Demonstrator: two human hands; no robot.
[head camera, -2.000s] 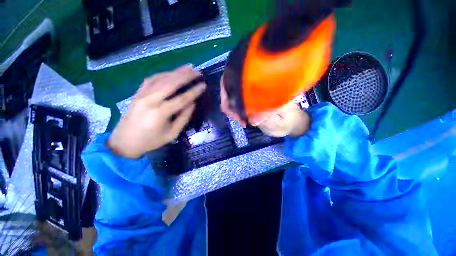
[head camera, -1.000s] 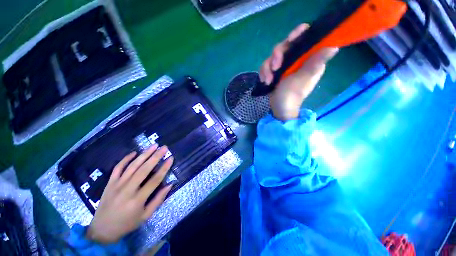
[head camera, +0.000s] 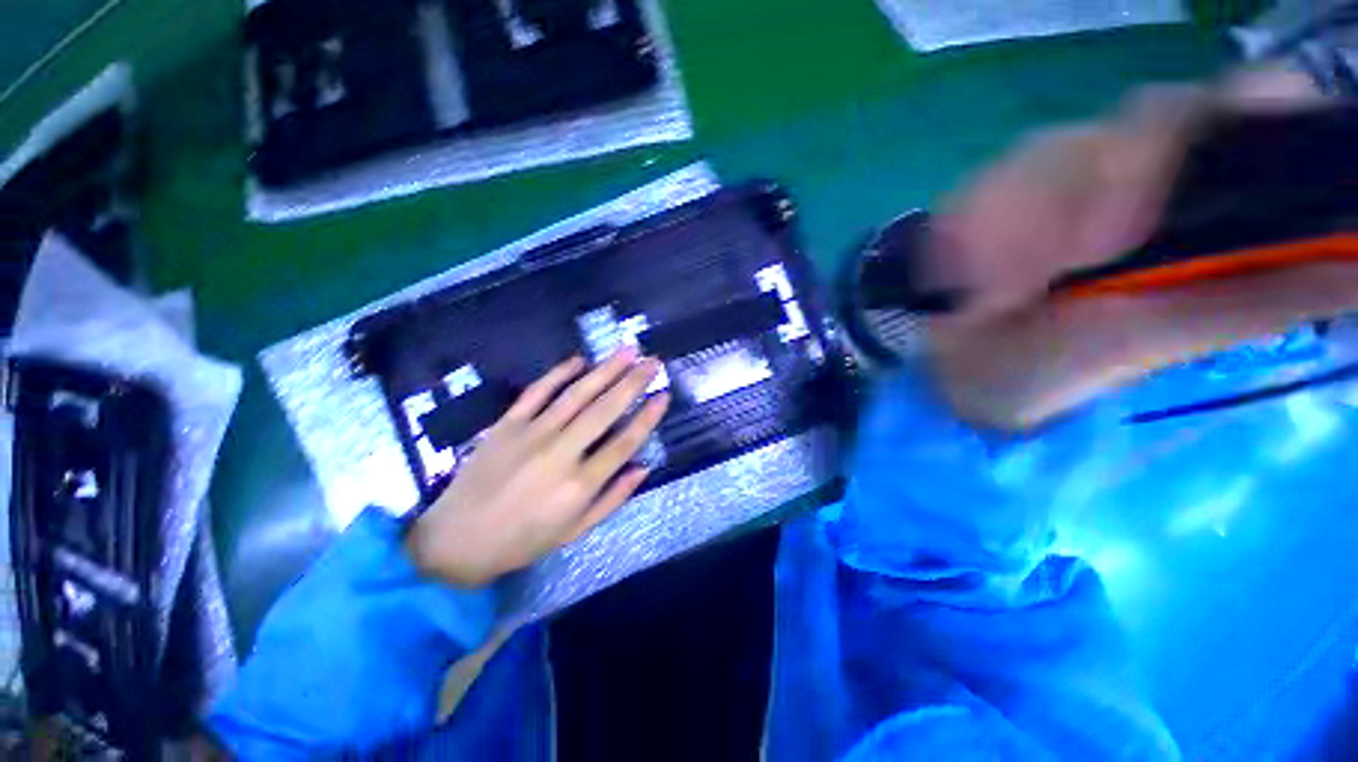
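Observation:
A black plastic housing with white bracket-like patches lies tilted on bubble wrap in front of me. My left hand rests flat with fingers spread on its lower middle, over the pale central strip. My right hand, blurred by motion, holds the orange-and-black electric screwdriver, cut off by the right edge. The dark nose is over the round screw dish, which is mostly hidden by nose and hand. No single screw can be made out.
Another housing lies on bubble wrap at the upper left. More wrapped housings stand along the left side. A piece of wrap lies at the top right. The black cord runs at the right over bright blue material.
Two seconds ago the screwdriver was over the housing; my right hand has since carried it right to the dish. My left hand has come down flat on the housing. The view has shifted.

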